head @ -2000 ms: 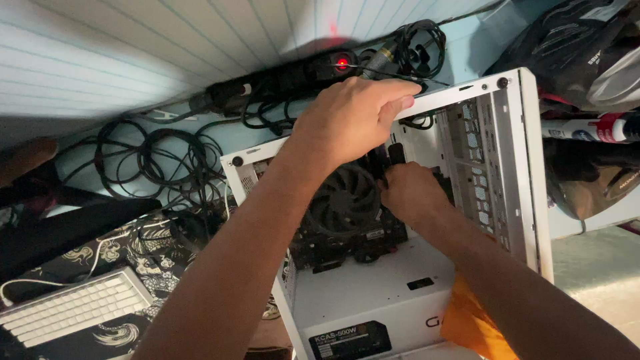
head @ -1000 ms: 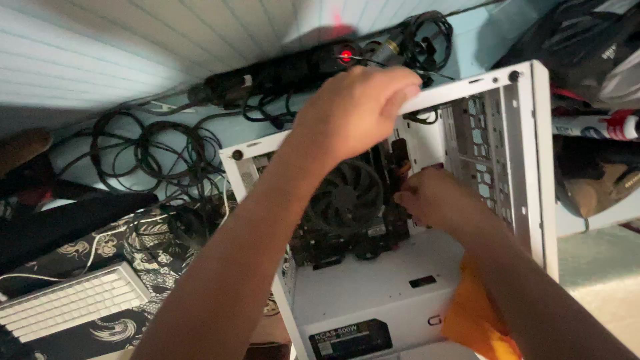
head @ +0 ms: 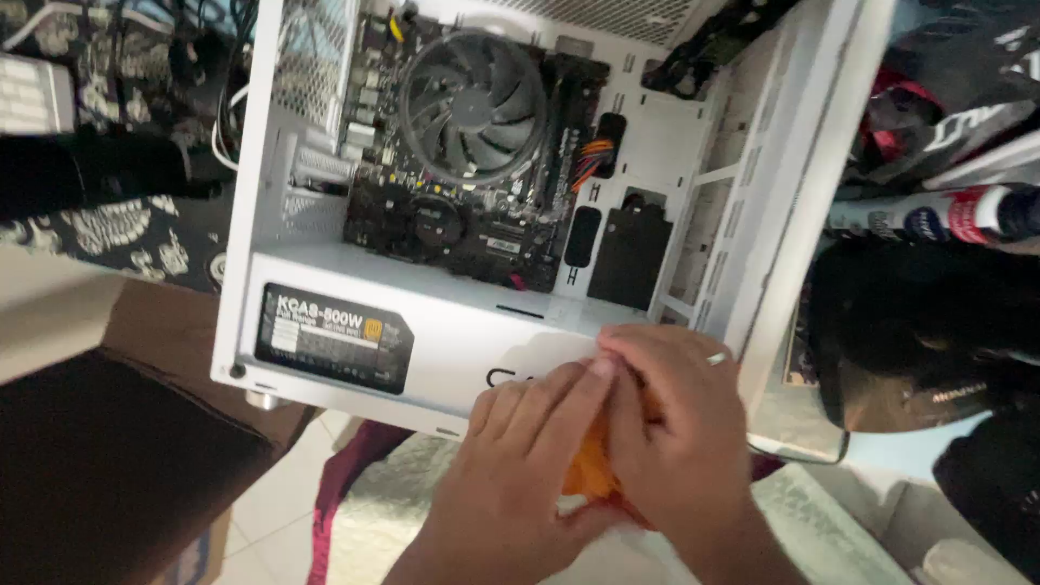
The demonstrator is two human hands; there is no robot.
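Observation:
My left hand and my right hand meet at the lower edge of a white computer case. Both are closed around an orange cloth, much of it hidden by the fingers. Inside the open case, a motherboard carries a round black CPU cooler fan. Colored motherboard power wires come through a slot to the right of the board. Below it, the power supply label shows through a window in the white shroud.
A white keyboard lies on a patterned black cloth at the left. Below stands an open cardboard box. At the right are a spray can or tube and a black bag or cap.
Both hands have left the case's top edge and interior and come together at the orange cloth, now gripped. The view has shifted lower and closer to the case.

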